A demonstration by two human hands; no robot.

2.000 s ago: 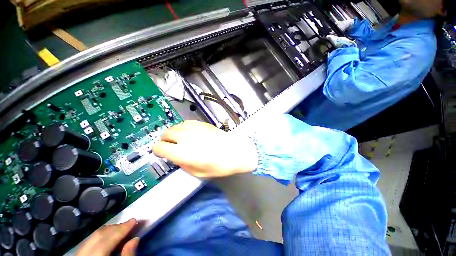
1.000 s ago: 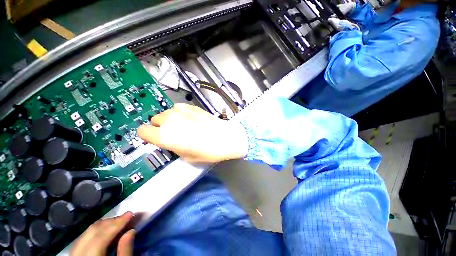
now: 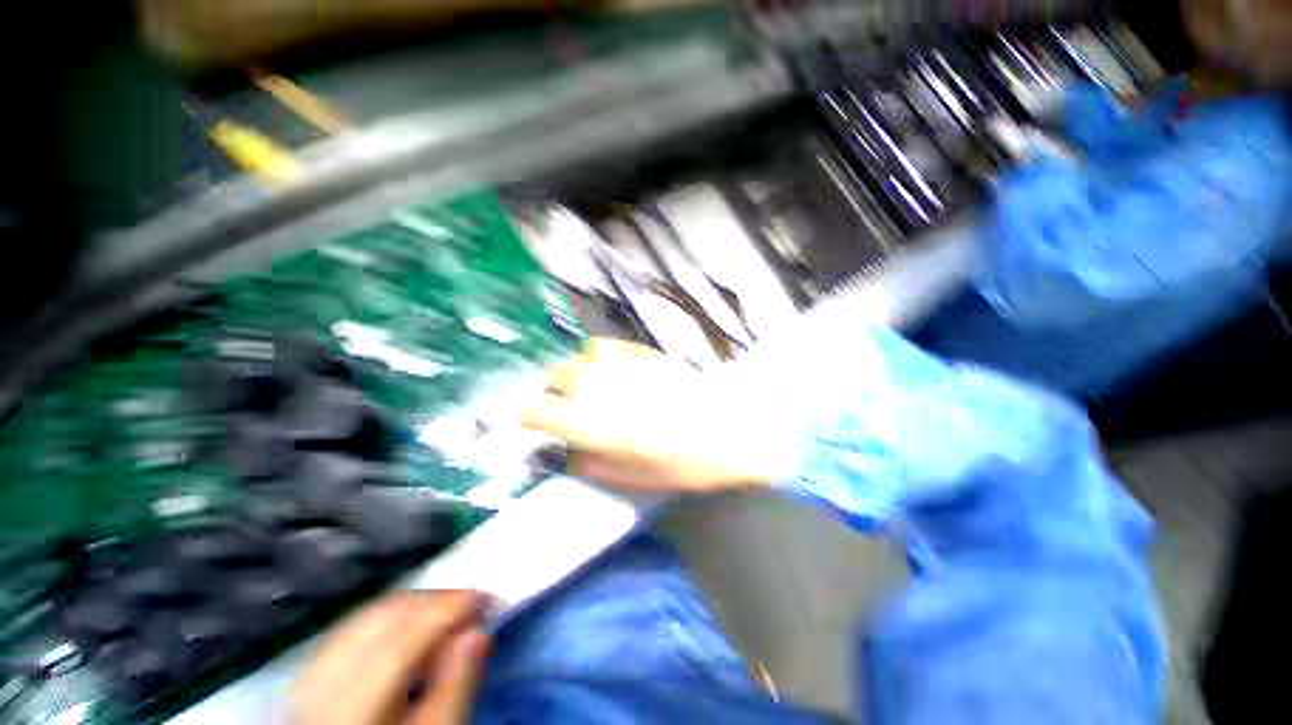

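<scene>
The green circuit board (image 3: 468, 269) lies between the rails on the left, blurred by motion. Dark capacitors (image 3: 305, 439) stand clustered on it. My right hand (image 3: 659, 418) reaches over the board's near right corner, fingertips down at its near edge. The picture there is blurred and overexposed, and whether the fingers hold a part cannot be told. My left hand (image 3: 397, 659) rests at the near rail at the bottom, with the thumb apart from the fingers and nothing seen in it.
The near white rail (image 3: 546, 552) runs between me and the board. A neighbouring worker's blue sleeve (image 3: 1134, 213) is at the upper right beside a dark carrier fixture (image 3: 893, 149). A yellow strip (image 3: 255, 150) lies beyond the far rail.
The whole view has shifted and blurred, so board, rails and both hands appear further right. My right hand stays over the same corner of the board. My left hand stays at the near rail.
</scene>
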